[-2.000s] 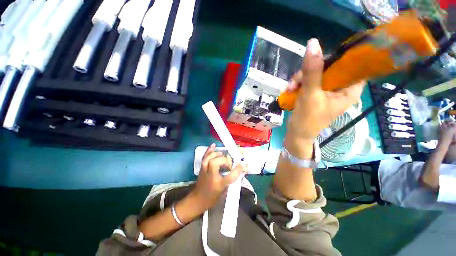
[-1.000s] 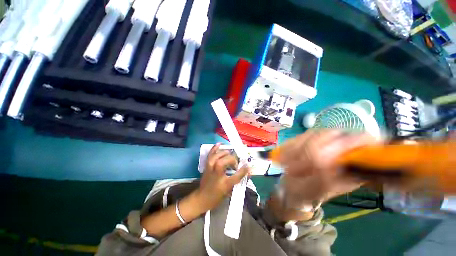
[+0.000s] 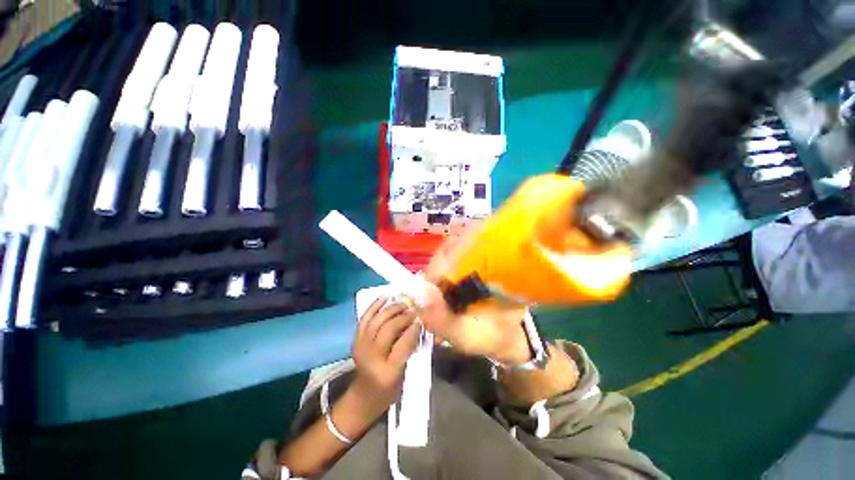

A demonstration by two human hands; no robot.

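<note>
The white tripod stand [image 3: 415, 398] lies with its flat legs spread at the bench's near edge, over the lap. My left hand [image 3: 386, 342] holds it near the hub. My right hand [image 3: 478, 323] is shut on the orange electric screwdriver [image 3: 539, 239], which is blurred and points down toward the hub. The screwdriver's tip and the hub are hidden behind the hand and the tool body. The white and blue screw feeder [image 3: 441, 178] stands on its red base [image 3: 403, 246] just beyond the stand.
Black foam trays [image 3: 178, 248] at left hold closed tripod stands [image 3: 199, 122]. A pale fan [image 3: 600, 161] stands right of the feeder, partly hidden by the screwdriver. A black tray [image 3: 771, 187] is farther right. A person's light sleeve [image 3: 811, 262] shows at the right edge.
The screwdriver has gone from the feeder's front to over the stand's hub, now held more upright. My right hand has moved close to my left hand. The view has turned.
</note>
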